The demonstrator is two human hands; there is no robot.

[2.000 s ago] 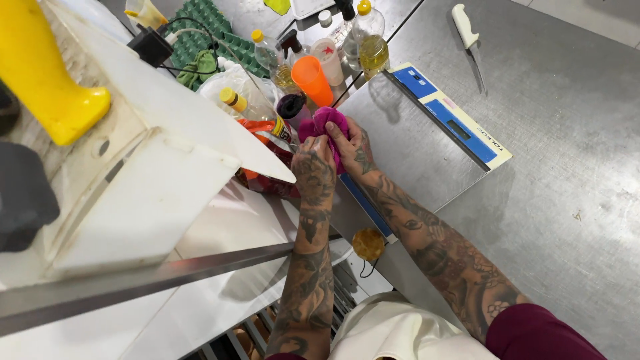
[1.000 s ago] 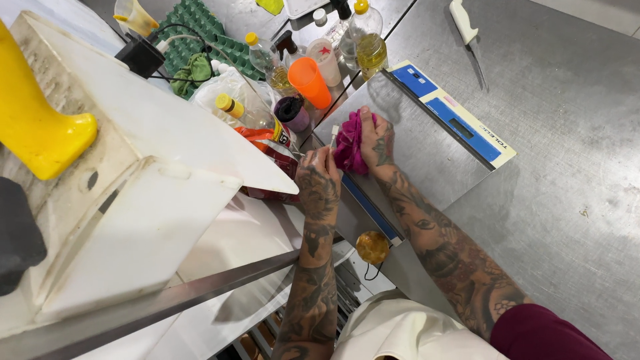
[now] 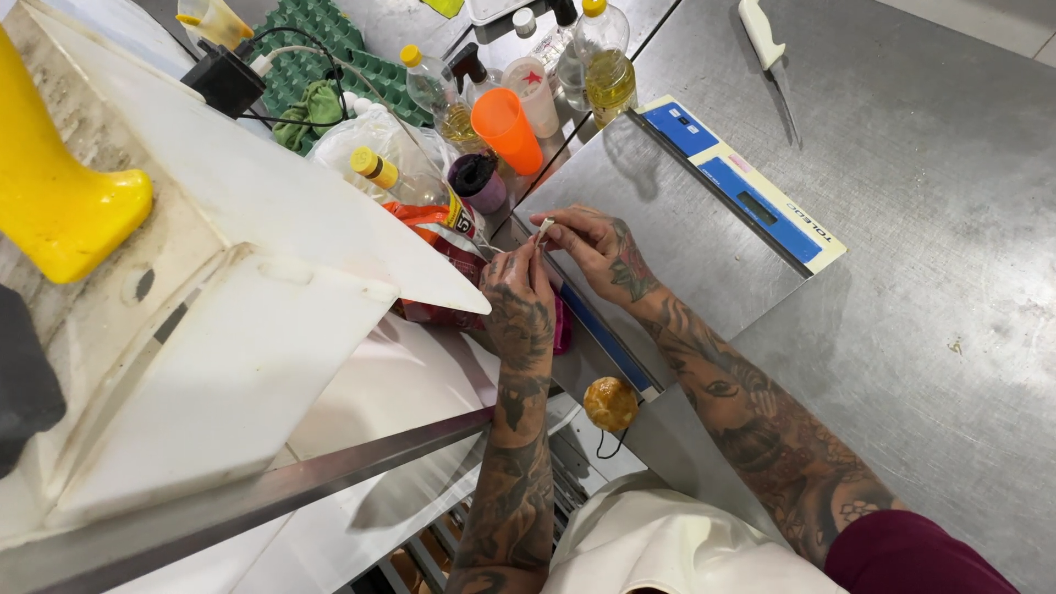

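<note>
Both hands meet at the left edge of a Toledo scale with a steel platform. Between the fingertips of my right hand is a small white connector, probably a cable's end. My left hand pinches just below it, where a thin white cable comes in from the left. A magenta cloth lies beside my left wrist, partly hidden by it. Nearer my body, a round golden-brown item with a dark cord sits by the scale's corner.
Behind my left hand stand a purple cup, an orange cup, bottles of yellow liquid and a red bag. Green egg trays lie farther back. A white-handled knife rests on the steel table. White panels fill the left.
The magenta cloth was in my right hand over the scale's edge; now it lies below my left hand. My right hand has come over to the white connector.
</note>
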